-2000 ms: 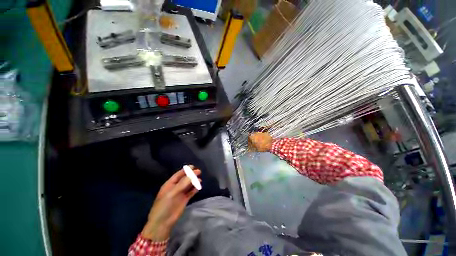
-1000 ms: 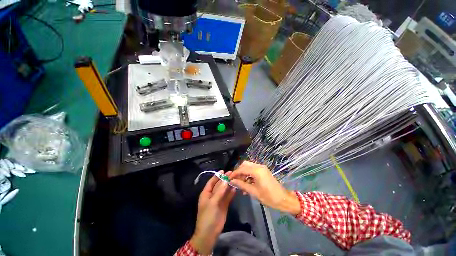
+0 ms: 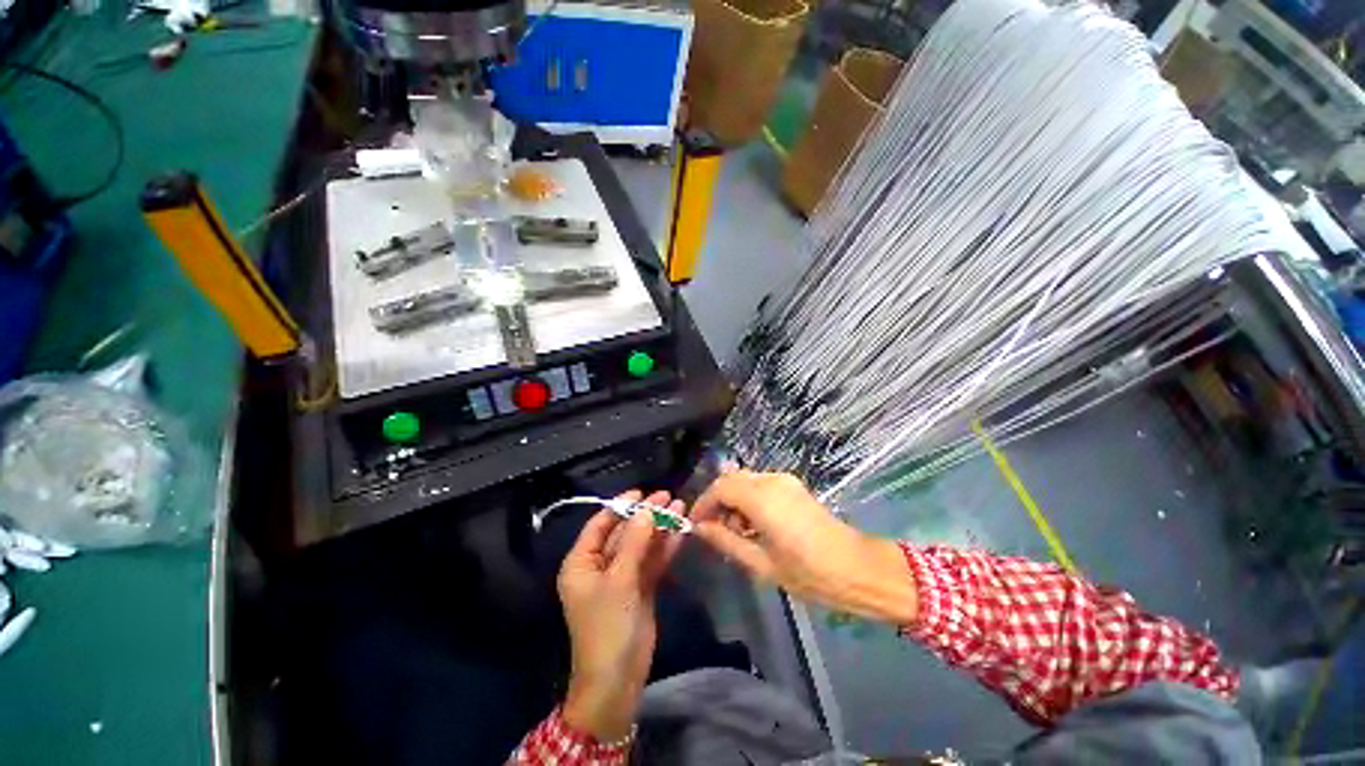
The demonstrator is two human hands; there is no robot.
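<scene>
My left hand point(image 3: 611, 591) holds a white shell half point(image 3: 635, 510) between thumb and fingers in front of the press. A small green circuit board point(image 3: 663, 519) lies at the shell half. A short white cable tail point(image 3: 566, 504) curves out to the left. My right hand point(image 3: 786, 542) pinches the right end of the board and cable with thumb and forefinger. Whether the board is fully seated in the shell is too small to tell.
The welding press's white plate point(image 3: 427, 337) stands ahead, with grey clamp bars point(image 3: 424, 305) and yellow posts point(image 3: 692, 207) either side. White cords point(image 3: 1033, 225) hang at right. A clear parts bag point(image 3: 93, 467) and loose white shells point(image 3: 15, 626) lie on the green bench at left.
My right hand has come from the cable bundle to my left hand, bringing the board and cable to the shell. Since one second ago both hands have shifted slightly left.
</scene>
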